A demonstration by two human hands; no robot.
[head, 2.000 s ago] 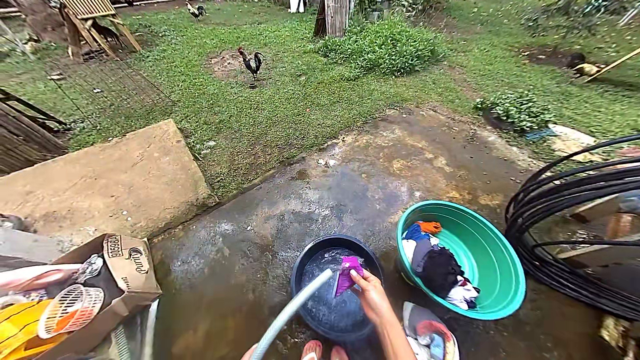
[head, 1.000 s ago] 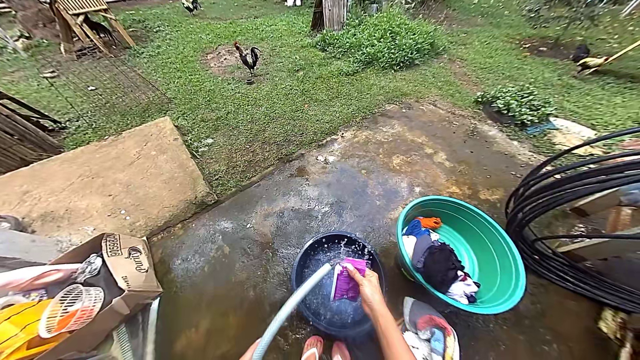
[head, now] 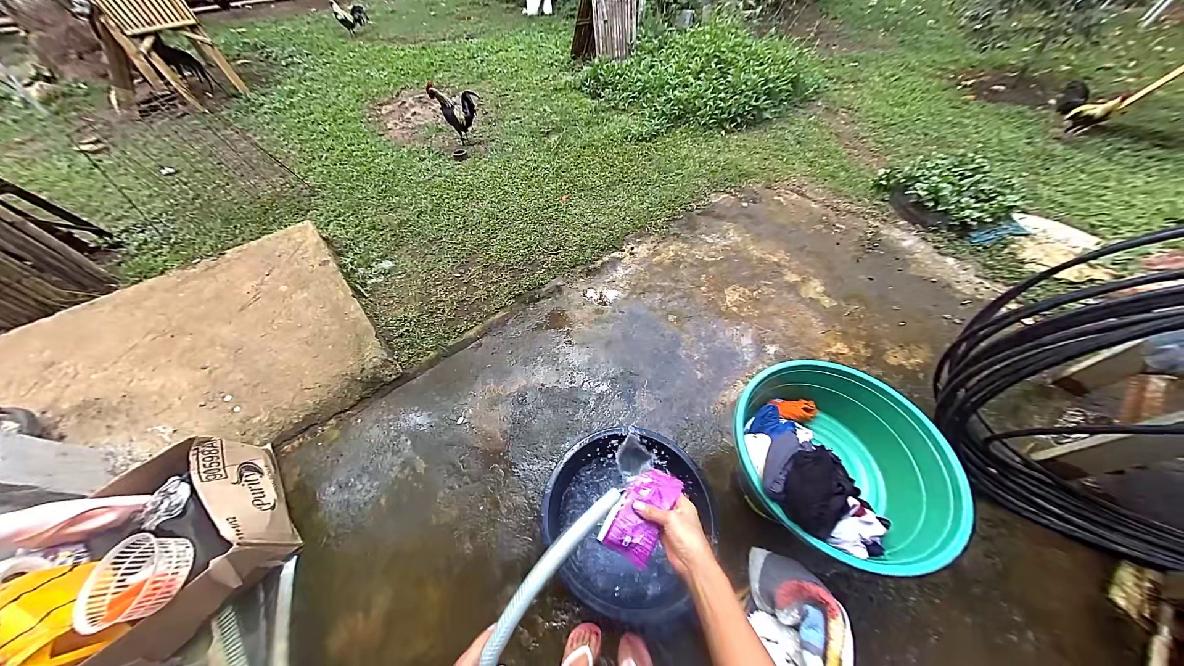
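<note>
My right hand (head: 680, 535) holds a purple plastic packet (head: 641, 516) over a dark blue basin (head: 552, 518) with water in it. My left hand (head: 476, 647), partly cut off at the bottom edge, grips a pale green hose (head: 541, 573). The hose's end lies against the packet, and water spurts past it toward the basin's far rim. To the right stands a green plastic tub (head: 911, 481) with dark, white, blue and orange clothes (head: 814, 486) in its left part. A smaller container of clothes (head: 800, 615) is near my right forearm.
A cardboard box (head: 242, 495) with a white plastic basket (head: 134, 583) and yellow cloth stands at the lower left. Coiled black pipe (head: 980, 398) lies at the right. A concrete slab (head: 203, 342) borders the wet floor. A rooster (head: 455, 113) stands on the grass.
The packet has tilted in my right hand and now meets the hose end. Water now spurts past the packet toward the basin's far side. The green tub has stayed in place.
</note>
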